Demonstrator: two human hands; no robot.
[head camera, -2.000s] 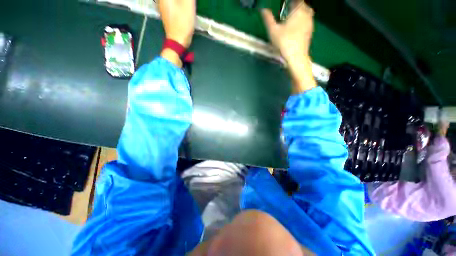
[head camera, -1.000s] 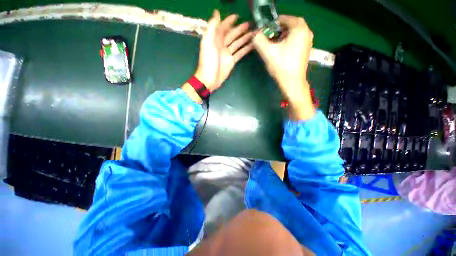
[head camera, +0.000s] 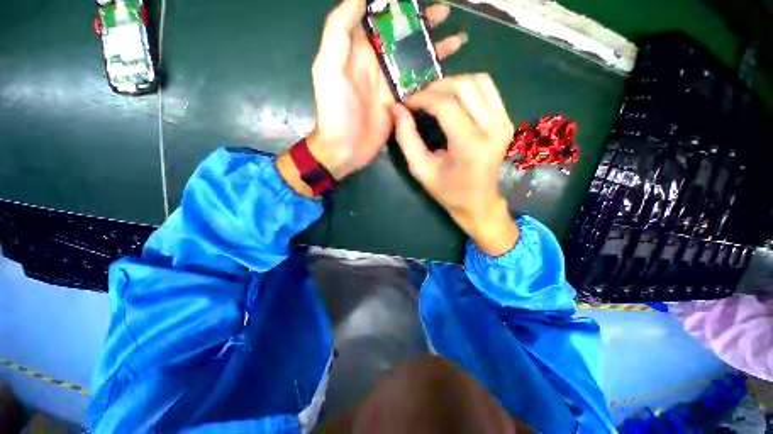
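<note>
A half-assembled phone unit (head camera: 407, 49) with a green board, grey patches and a dark rim lies in my left hand (head camera: 352, 102). A red part shows on its left edge. My left palm faces up, with its fingers behind the unit. My right hand (head camera: 462, 140) touches the unit's near end with thumb and fingertips; whether it pinches a small part there cannot be seen. A heap of glossy red parts (head camera: 547, 142) lies on the mat right of my right hand.
A second phone unit (head camera: 126, 47) lies on the dark green mat (head camera: 237, 93) at upper left. A black blister tray (head camera: 670, 178) is at right, with a person's pink sleeve (head camera: 729, 331) below it. Another black tray (head camera: 76, 246) shows below the bench at left. A whitish rail (head camera: 551, 25) runs along the far edge.
The unit has come down from the green area beyond the rail, from my right hand into my left palm. Both hands are now together on it. The red heap has come into full view.
</note>
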